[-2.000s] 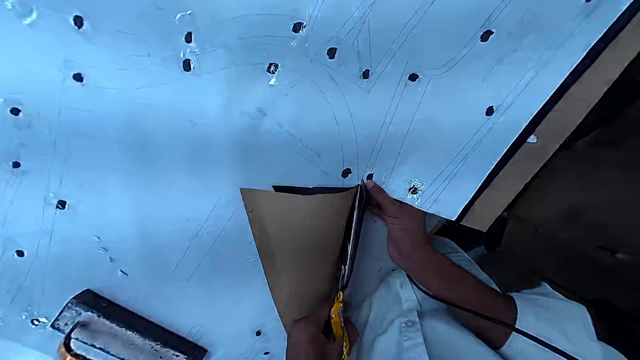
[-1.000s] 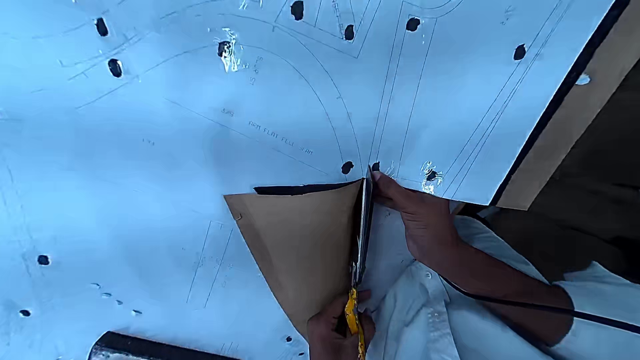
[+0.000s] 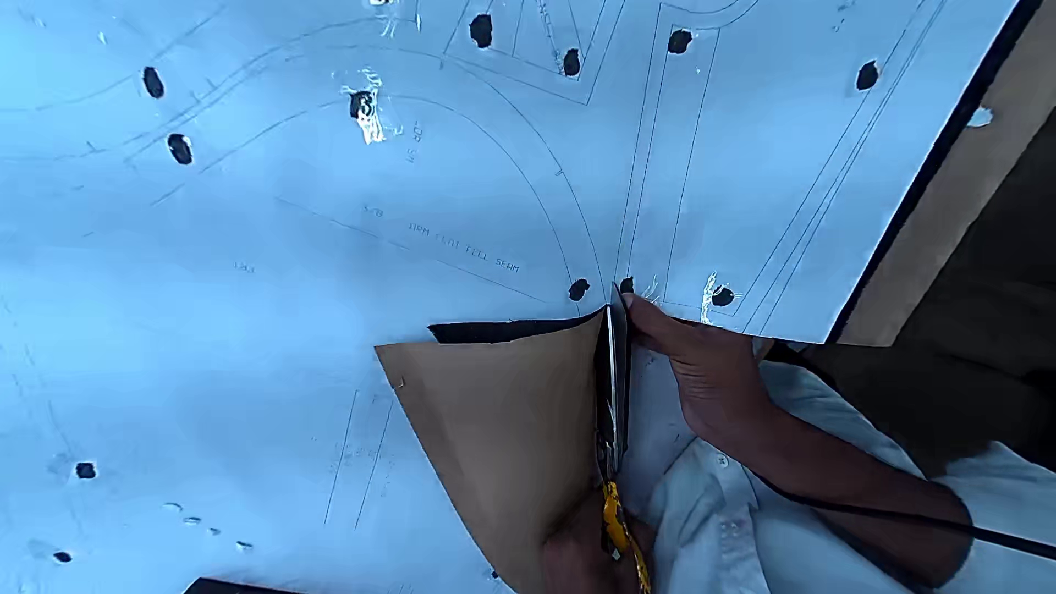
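A long pair of yellow-handled scissors [image 3: 613, 396] is in my left hand [image 3: 582, 544] at the lower middle, blades pointing up the view along a cut edge. The blades lie nearly together, their tips at a white pattern sheet [image 3: 247, 363] marked with thin lines, writing and dark holes. My right hand [image 3: 714, 363] grips the sheet's near edge just right of the tips, thumb on top and its other fingers hidden. Left of the blades, a cut flap [image 3: 495, 412] is folded back, its brown paper underside up. A black layer [image 3: 487, 332] shows along its fold.
Black and brown layers [image 3: 949, 198] stick out past the sheet's right edge. The edge of a dark object [image 3: 231, 587] lies at the bottom left. A black cord [image 3: 891, 513] crosses my right forearm, and my white shirt [image 3: 775, 528] is close below the work.
The view has come closer and shifted, so the dark object at bottom left has mostly left it. Both hands remain at about the same place on the sheet.
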